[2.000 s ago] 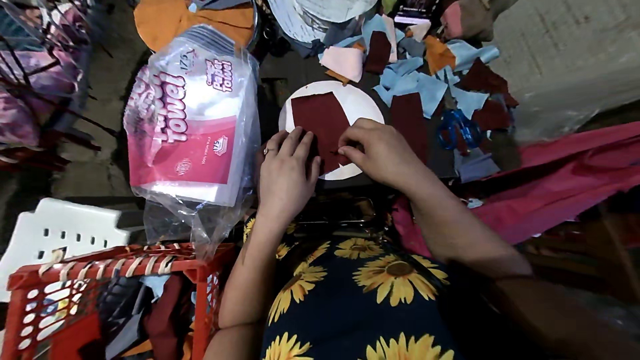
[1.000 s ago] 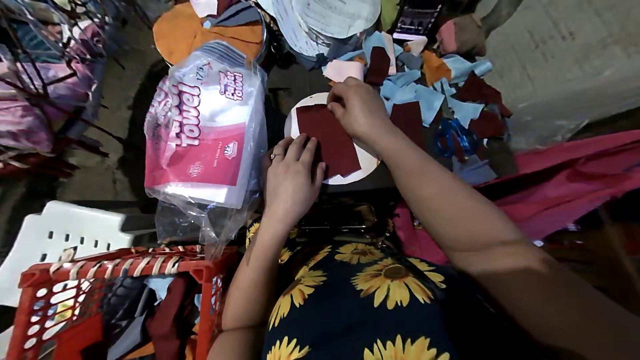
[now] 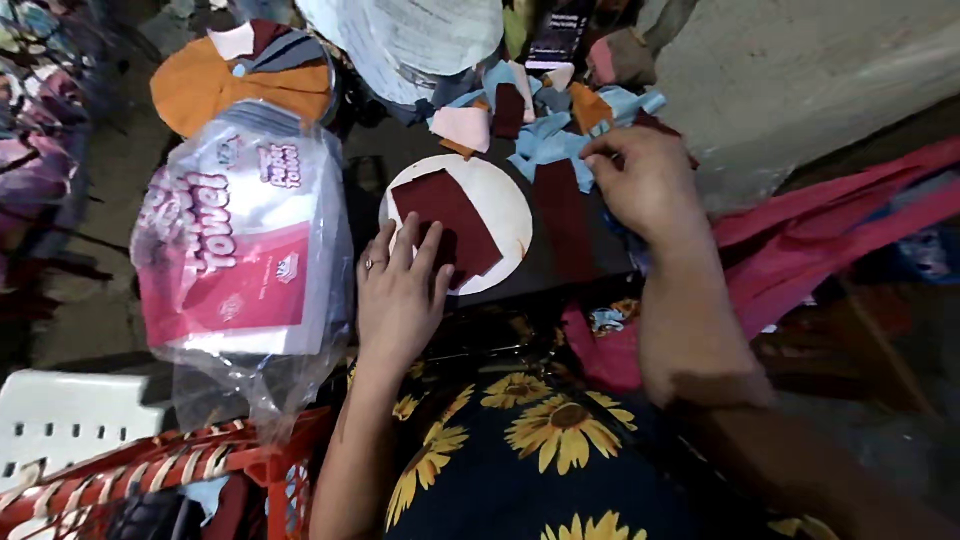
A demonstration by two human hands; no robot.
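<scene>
A maroon fabric piece point(image 3: 448, 225) lies on a round white disc point(image 3: 510, 202). My left hand point(image 3: 397, 281) rests with spread fingers on the lower left of the fabric and the disc's edge. To the right, my right hand point(image 3: 645, 180) reaches over the scrap pile, thumb and forefinger close together at a light blue fabric scrap point(image 3: 551, 146); whether they grip it cannot be told. A second maroon strip point(image 3: 562, 217) lies on the dark tabletop between the disc and my right hand. Blue-handled scissors point(image 3: 626, 232) are mostly hidden under my right wrist.
A plastic-wrapped paper towel pack point(image 3: 247, 247) stands left of the disc. Behind are an orange round fabric piece point(image 3: 240, 75), a stack of pale round pieces point(image 3: 420, 37) and a phone point(image 3: 559, 34). A red plastic basket point(image 3: 292, 450) holds fabric at the lower left.
My right hand has moved from the maroon fabric, past the disc's upper edge, to the scraps at the right. My left hand stays at the fabric's lower left.
</scene>
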